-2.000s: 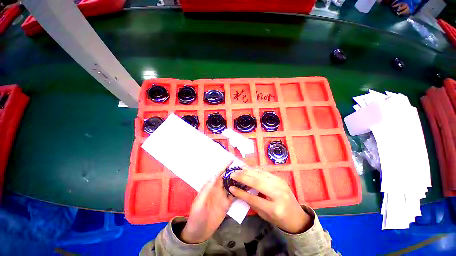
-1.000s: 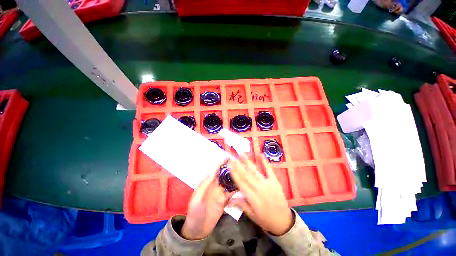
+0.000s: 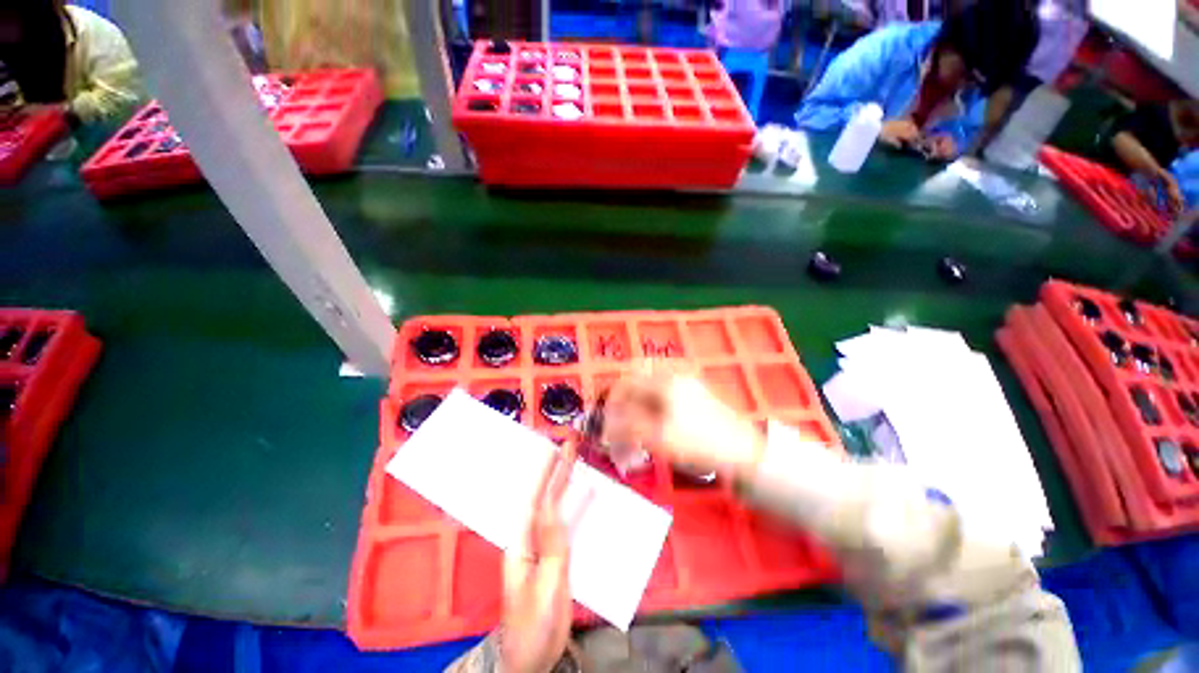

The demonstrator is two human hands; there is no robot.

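The orange-red tray [image 3: 408, 552] lies in front of me with round black units [image 3: 562, 402] in pockets of its upper rows. A white sheet [image 3: 473, 454] lies slantwise across its left and middle part. My left hand [image 3: 539, 559] is edge-on over the sheet, fingers pointing up; whether it grips the sheet cannot be told. My right hand [image 3: 671, 418] is blurred above the second row, its fingertips by a dark edge, perhaps a black unit; its grip is unclear. My right forearm hides the tray's right part.
Fanned white sheets [image 3: 966, 421] lie right of the tray, with stacked red trays [image 3: 1065, 421] beyond. A pale post [image 3: 270, 197] stands at the left. Across the green bench are a red tray stack [image 3: 605, 151], a white bottle [image 3: 857, 138], loose black units [image 3: 824, 267] and people working.
The view has tilted up, showing more of the far side. My hands have parted: the right has moved up over the second row, and the black unit between them is no longer visible there.
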